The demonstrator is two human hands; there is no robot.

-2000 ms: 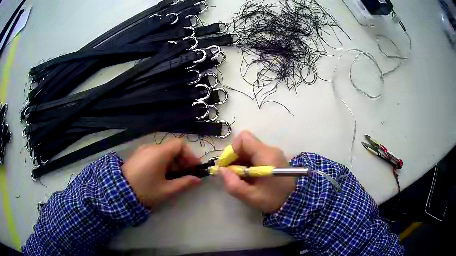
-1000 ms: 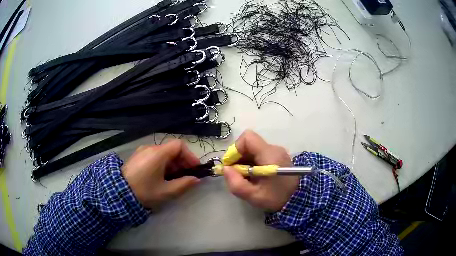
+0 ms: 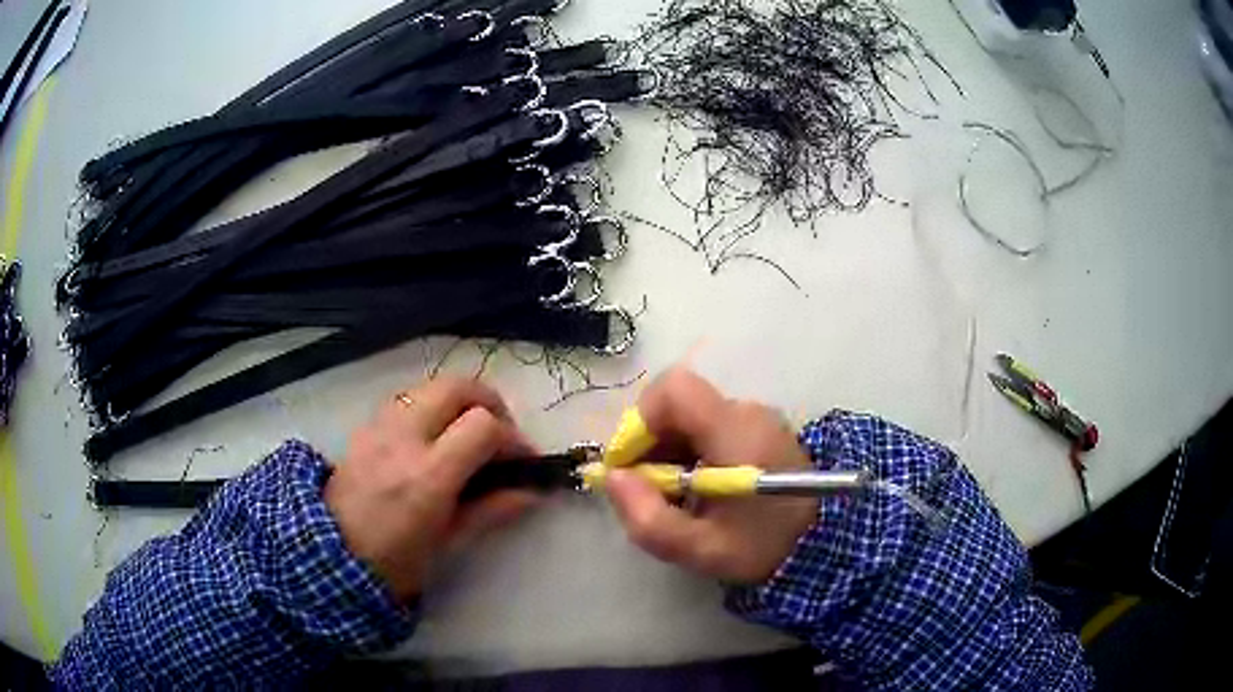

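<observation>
My left hand point(image 3: 430, 473) holds a black webbing strap point(image 3: 521, 473) near its right end; the strap's other end comes out left of my sleeve on the tabletop. A small metal ring point(image 3: 586, 453) shows at the held end. My right hand point(image 3: 717, 473) grips a yellow pen-shaped tool point(image 3: 723, 480) with a silver rear section. A yellow wrap point(image 3: 629, 439) shows by my index finger. The tool's front is at the strap's ring end; whether it touches is too small to tell.
Many black straps with rings point(image 3: 325, 230) lie piled at upper left. A tangled thread heap point(image 3: 798, 102) lies beyond. A thin pale cord point(image 3: 1001, 189) loops at right. Small red-handled snips point(image 3: 1044, 403) lie right of my right sleeve. A white block with a black adapter point(image 3: 1034, 14) is at the top right.
A strap length now shows left of my left sleeve. My left hand has turned slightly, with its fingers more over the strap. The right hand and tool have shifted slightly right and down. The view has shifted slightly.
</observation>
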